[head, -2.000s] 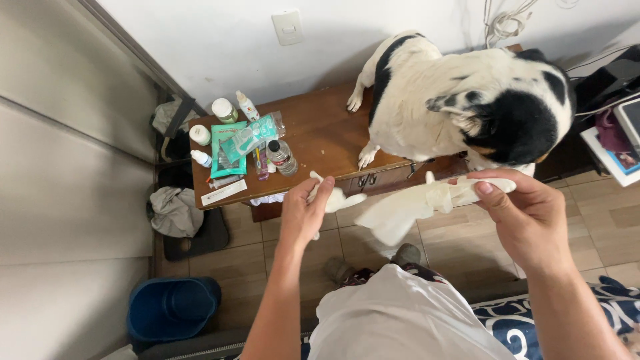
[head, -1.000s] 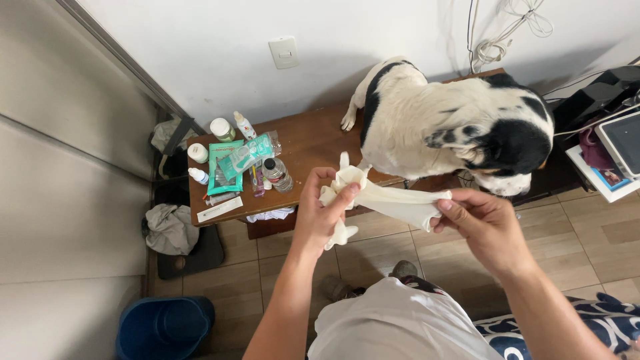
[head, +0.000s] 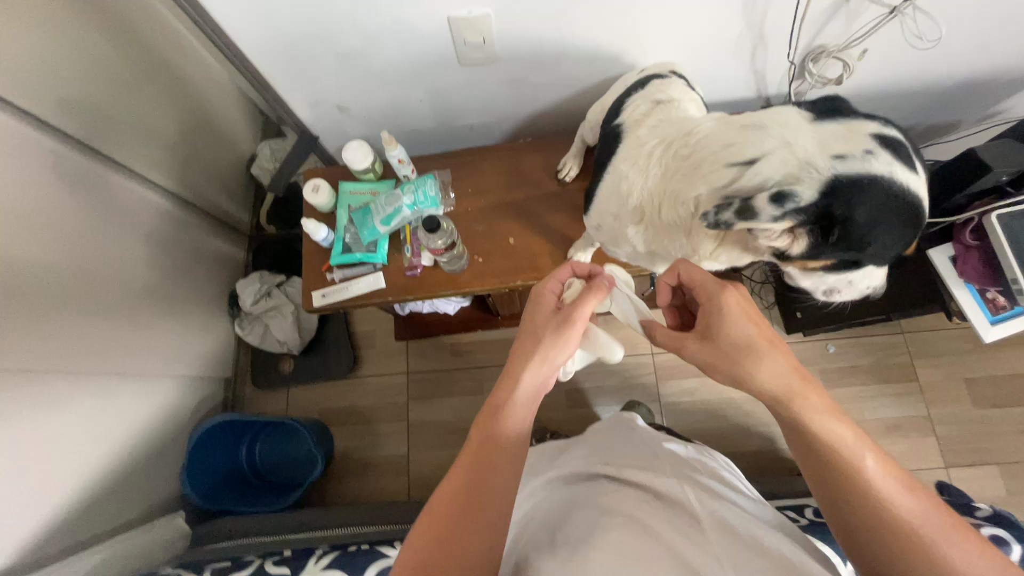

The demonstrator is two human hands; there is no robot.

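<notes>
White disposable gloves (head: 602,344), bunched together, are between my two hands in front of the wooden table. My left hand (head: 564,316) grips the bunch, whose limp fingers hang below it. With thumb and fingertips, my right hand (head: 704,324) pinches a stretched edge of the glove material. Just beyond my hands, a black and white dog (head: 688,176) sits on the wooden table (head: 512,216), its head lowered to the right. Left of the dog stand a clear bottle (head: 444,244), green packets (head: 360,220), white-capped jars (head: 362,160), a spray bottle (head: 398,156), a syringe (head: 356,272) and a narrow white box (head: 348,290).
A blue bucket (head: 256,464) stands on the tiled floor at the lower left, below a grey cloth (head: 276,312). Cables (head: 832,64) hang on the wall behind the dog. At the right edge are a tablet-like device (head: 1010,240) and a white box (head: 972,296).
My right hand has moved closer to my left. The glove material, stretched out between my hands one second ago, is now gathered into a shorter bunch. The dog remains on the table.
</notes>
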